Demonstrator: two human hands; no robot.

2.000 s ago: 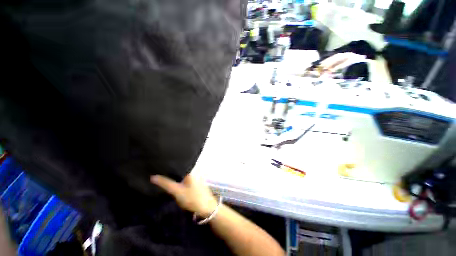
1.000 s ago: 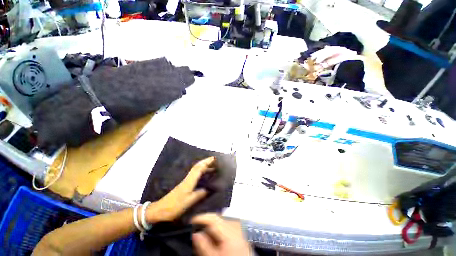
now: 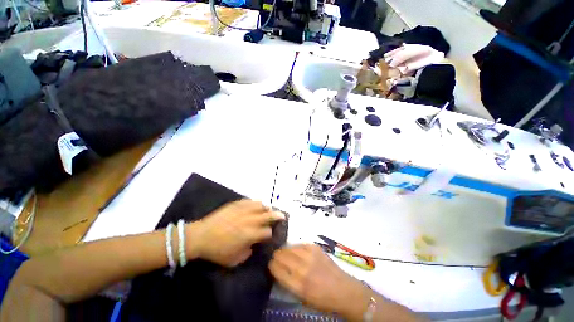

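A dark cloth panel [image 3: 195, 204] lies on the white table left of the needle area and hangs over the front edge. My left hand [image 3: 234, 233], with two pale bracelets at the wrist, grips the panel near its right edge. My right hand [image 3: 305, 272] pinches the same edge just below, close to the left hand. The fingertips of both hands partly hide the edge. The white sewing machine [image 3: 409, 195] stands to the right, its presser foot area [image 3: 330, 196] not touching the cloth. Thread snips [image 3: 346, 253] lie right of my hands.
A tied dark roll [image 3: 126, 100] with a white tag [image 3: 72, 152] lies at left, partly on a brown board [image 3: 69, 207]. Scissors [image 3: 513, 297] lie by a black thread cone at the right. A white trough [image 3: 315, 77] holding cloth is behind the table.
The large raised cloth came down to the table. Since then, my left hand has closed on the panel's right edge and my right hand has moved up beside it. The view has shifted.
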